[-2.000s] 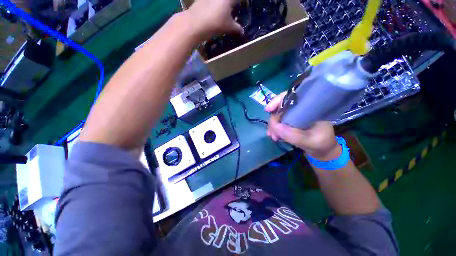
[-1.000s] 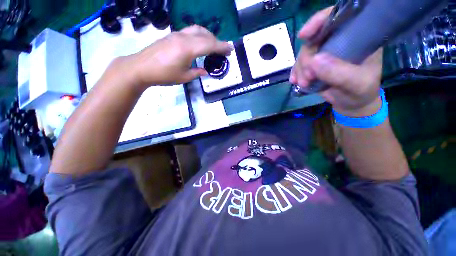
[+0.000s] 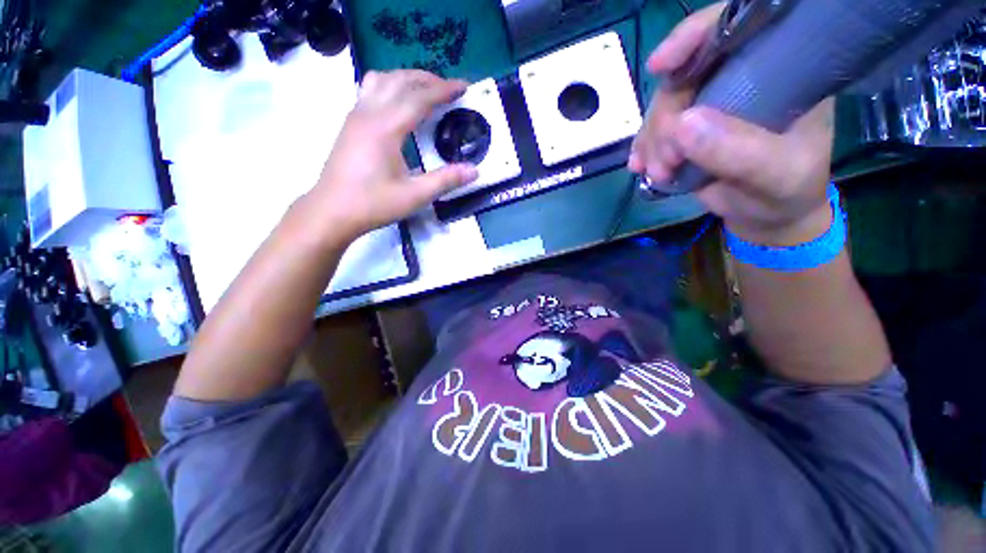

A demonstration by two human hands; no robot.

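Observation:
The assembly fixture (image 3: 537, 186) has two white square plates on a dark base. A round black housing (image 3: 462, 136) sits in the centre hole of its left plate. The right plate (image 3: 605, 129) has an unfilled dark hole. My left hand (image 3: 395, 151) is at the left plate, thumb and fingers spread around the housing; whether the fingertips touch it I cannot tell. My right hand (image 3: 746, 162) holds the thick grey electric screwdriver (image 3: 811, 81), its nose pointing down and left, to the right of the fixture.
A white work mat (image 3: 254, 162) lies left, with black housings (image 3: 276, 27) on its far edge. A white box (image 3: 92, 157) and loose whitish parts (image 3: 135, 270) are further left. Small black parts (image 3: 422, 38) lie behind the fixture; a blister tray (image 3: 935, 103) is at right.
My left hand has come from the brown box to the fixture, and its fingers have since spread and shifted slightly left. My right hand has kept hold of the screwdriver, now right of the fixture.

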